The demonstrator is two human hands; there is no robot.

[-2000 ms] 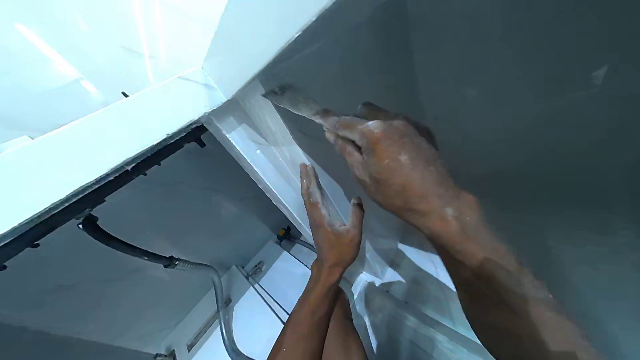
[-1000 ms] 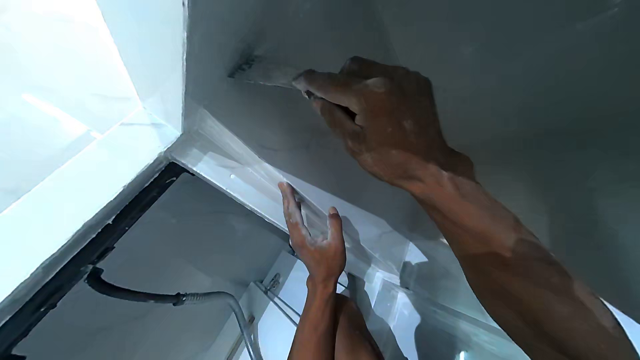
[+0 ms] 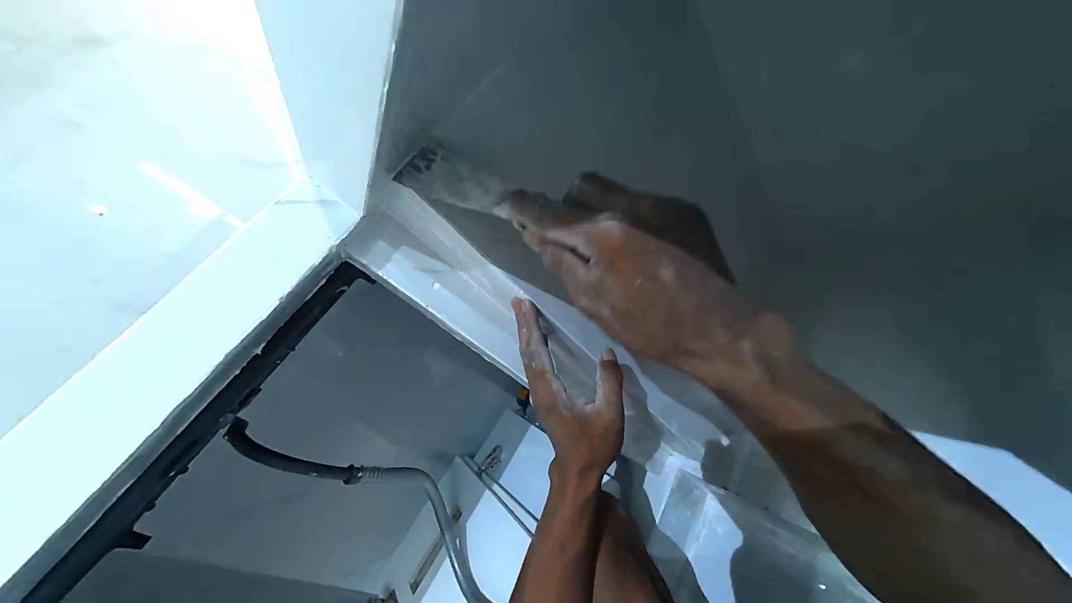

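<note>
A putty knife (image 3: 461, 180), its blade smeared with filler, is gripped in my right hand (image 3: 645, 276). Its blade edge lies against the grey surface (image 3: 837, 151), close to the corner where the white panels meet. My left hand (image 3: 578, 410) is raised below it, fingers up and thumb apart, beside the pale ledge (image 3: 469, 293). White residue coats the left fingers. Part of the knife's handle is hidden inside my right hand.
A black strip (image 3: 276, 343) runs along the edge of the white beam (image 3: 184, 335) at left. From near it a black and grey conduit (image 3: 402, 473) curves down. Metal rods (image 3: 502, 494) stand beside a white panel at lower middle.
The putty knife in my right hand has moved from farther out on the grey surface back toward the ledge by the corner. My left hand remains beside the ledge. The view has shifted.
</note>
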